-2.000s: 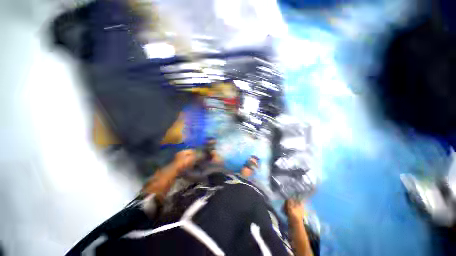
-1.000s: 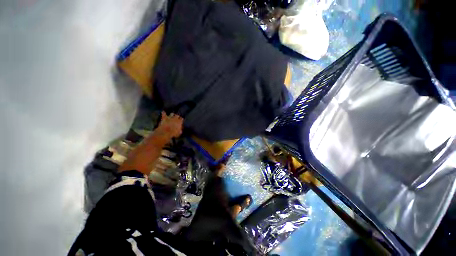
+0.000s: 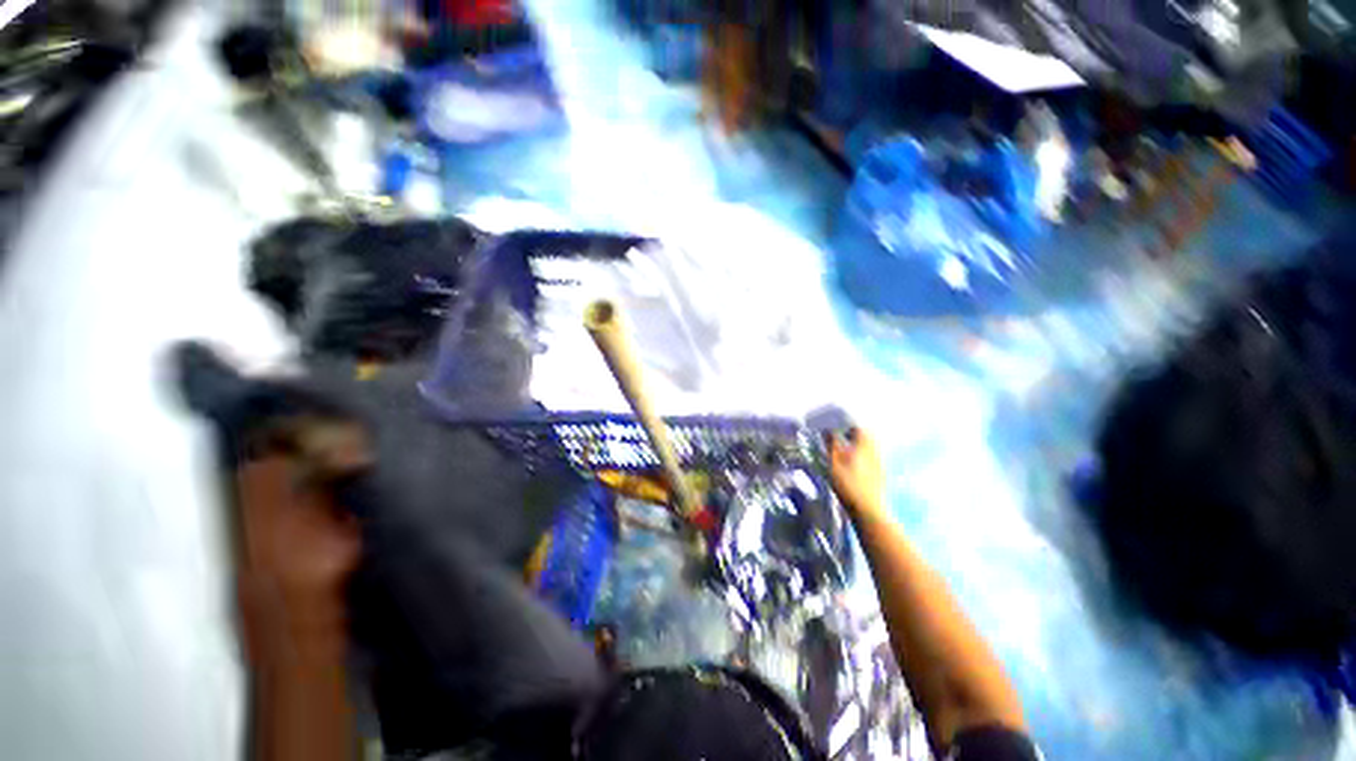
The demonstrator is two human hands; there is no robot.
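Observation:
The frame is blurred. My left hand [image 3: 305, 513] is raised at the left, closed on the upper part of a dark matt jacket [image 3: 454, 572], whose cloth hangs down to its right. The hanger is not clear. My right hand [image 3: 848, 454] is at the near right corner of the dark blue plastic basket [image 3: 491, 335]; whether its fingers grip the rim or film there cannot be told. Whitish translucent poly bag sheets [image 3: 744, 320] lie in and over the basket. The blunt end of a tan pole [image 3: 602, 317] points up in front of the basket, with no hook visible on it.
Shiny bagged jackets [image 3: 781, 543] hang low, below the basket's right side. A blue crate edge [image 3: 577, 553] shows beside the jacket. Black plastic sacks [image 3: 394, 283] bulge at the back left, along the white partition [image 3: 112, 491]. A blue sack [image 3: 937, 216] lies farther off. A large dark shape [image 3: 1234, 476] stands right.
The view has swung, bringing the basket from the right to the centre. My left hand has gone from the dark pile to holding a jacket up. My right hand has come into view.

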